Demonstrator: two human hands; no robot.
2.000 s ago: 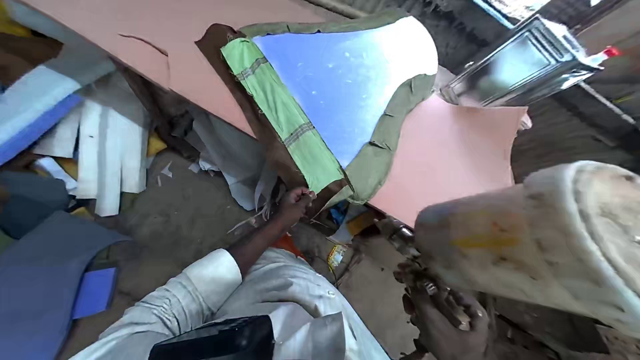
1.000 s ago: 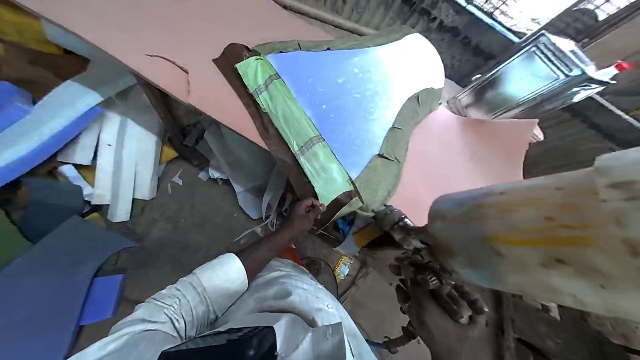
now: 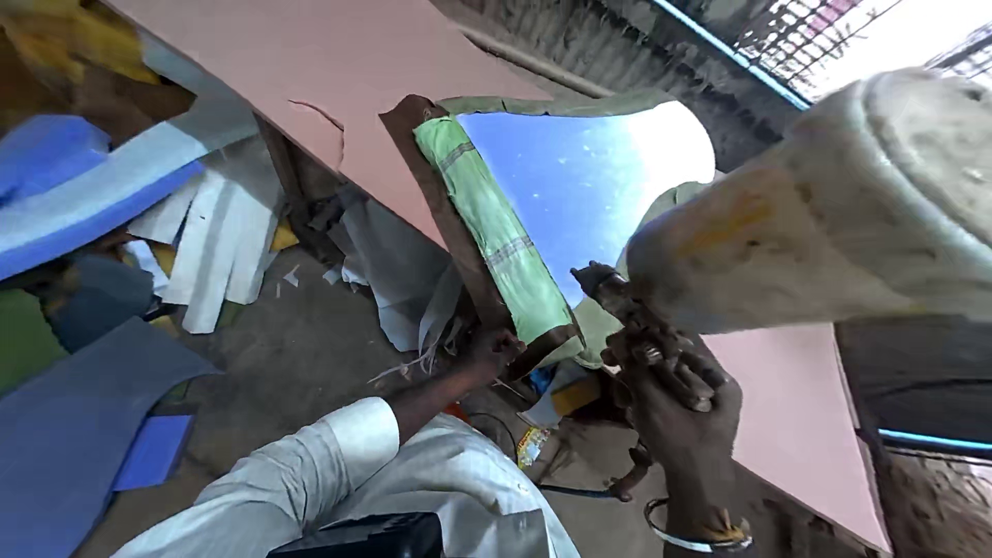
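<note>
My left hand (image 3: 496, 353) pinches the lower corner of a brown fabric border (image 3: 465, 256). That border edges a curved foam panel (image 3: 558, 186) with a blue and bright white face, a green fabric strip (image 3: 500, 232) with grey bands, and olive fabric (image 3: 597, 329) around its rim. My right hand (image 3: 682, 387) grips a crusted spray gun (image 3: 620, 298), with a large stained whitish plastic container (image 3: 759, 232) attached. The gun's nozzle end overlaps the panel's lower right part in view; whether they touch cannot be told. My fingers partly hide the gun's handle and trigger.
The panel lies on a pink sheet (image 3: 349, 62) over a table. White foam strips (image 3: 217, 240), blue foam pieces (image 3: 155, 449) and scraps cover the floor at left. A hose (image 3: 577, 491) runs below the gun. A metal grille (image 3: 814, 39) is at the upper right.
My right hand has moved up and left with the spray gun, bringing its nozzle end over the panel's lower right part in view. My left hand remains at the panel's corner. The metal tin no longer shows.
</note>
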